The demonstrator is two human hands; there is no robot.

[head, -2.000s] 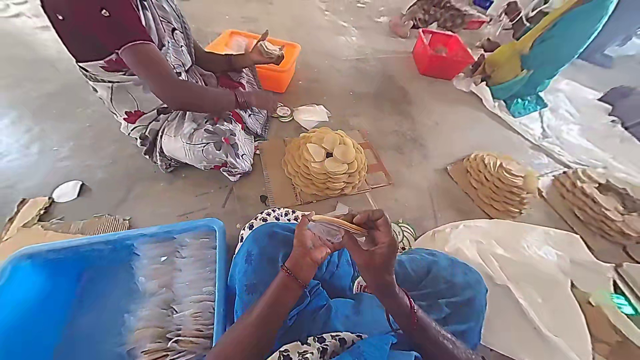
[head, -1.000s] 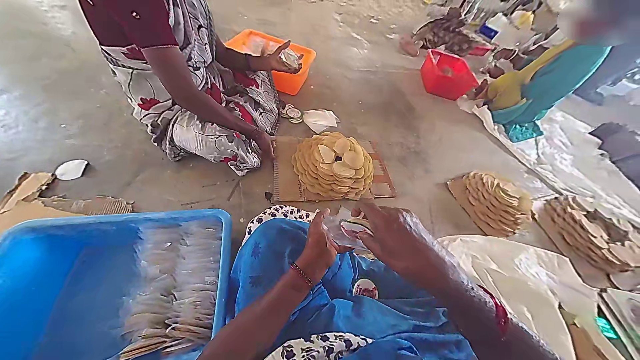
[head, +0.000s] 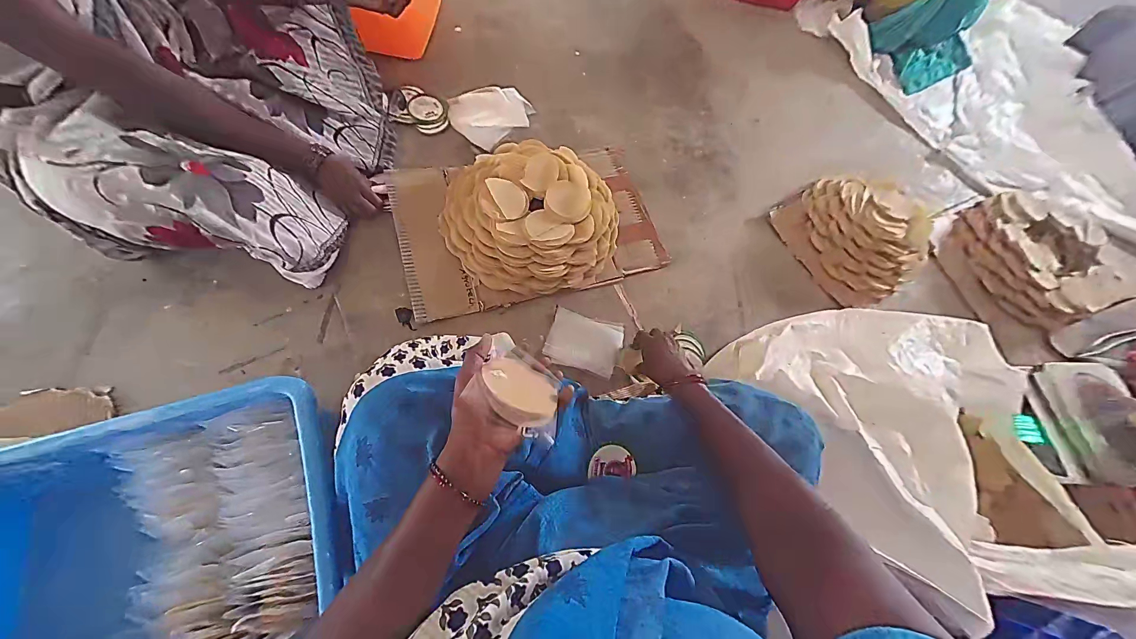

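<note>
My left hand (head: 486,413) holds a stack of thin round cream discs (head: 521,391), partly in a clear plastic bag, above my lap. My right hand (head: 664,357) reaches down to the floor just past my right knee, beside a stack of round labels (head: 689,348); what its fingers touch is too small to tell. A translucent white sheet or bag (head: 584,342) lies left of that hand. Ahead of my knees, a large ringed pile of cream discs (head: 530,222) stands on a cardboard sheet (head: 424,248). One round label (head: 612,462) rests on my blue-clothed lap.
A blue plastic tray (head: 306,444) with rows of bagged discs stands at my left. More disc piles (head: 863,235) sit on cardboard to the right, near white sheeting (head: 852,382). Another person's hand (head: 351,186) rests by the cardboard's left edge. An orange tub (head: 399,31) stands behind.
My right hand has left the bagged discs in my left hand and moved down to the floor by the labels. The view has tilted down.
</note>
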